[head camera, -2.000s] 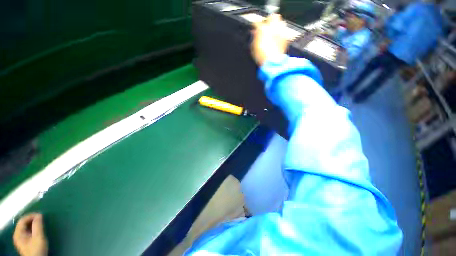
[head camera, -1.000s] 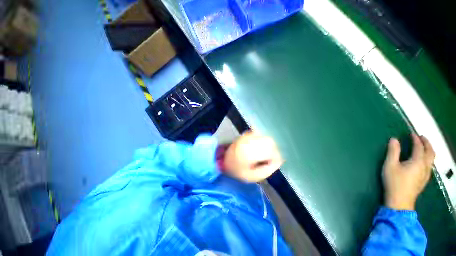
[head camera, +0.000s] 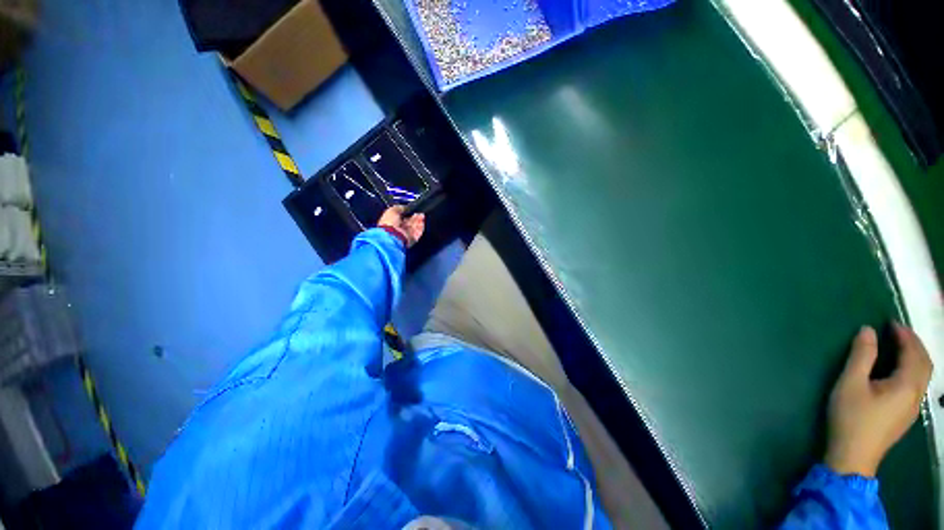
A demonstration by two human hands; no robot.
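Observation:
A black phone tray (head camera: 329, 227) sits low at the left, beside the bench's edge, with dark glossy phones (head camera: 351, 194) in its pockets. My left hand (head camera: 407, 223), with a dark red wristband, is at the tray's near edge and seems to touch it. Its fingertips are partly hidden, so its grip cannot be told. My right hand (head camera: 878, 399) is open and empty over the right side of the green bench mat (head camera: 642, 248), near the white strip, with thumb and fingers apart.
A blue screw bin (head camera: 564, 29) with many small grains stands at the top of the bench. A white strip (head camera: 880, 181) runs along the bench's far side. An open cardboard box (head camera: 292, 57) is at the upper left. Yellow-black tape (head camera: 271, 135) marks the blue floor.
The view has swung from the black stack and yellow-orange screwdriver to the bin and low tray. My left hand has moved from the bench edge to the tray. My right hand stays open over the mat.

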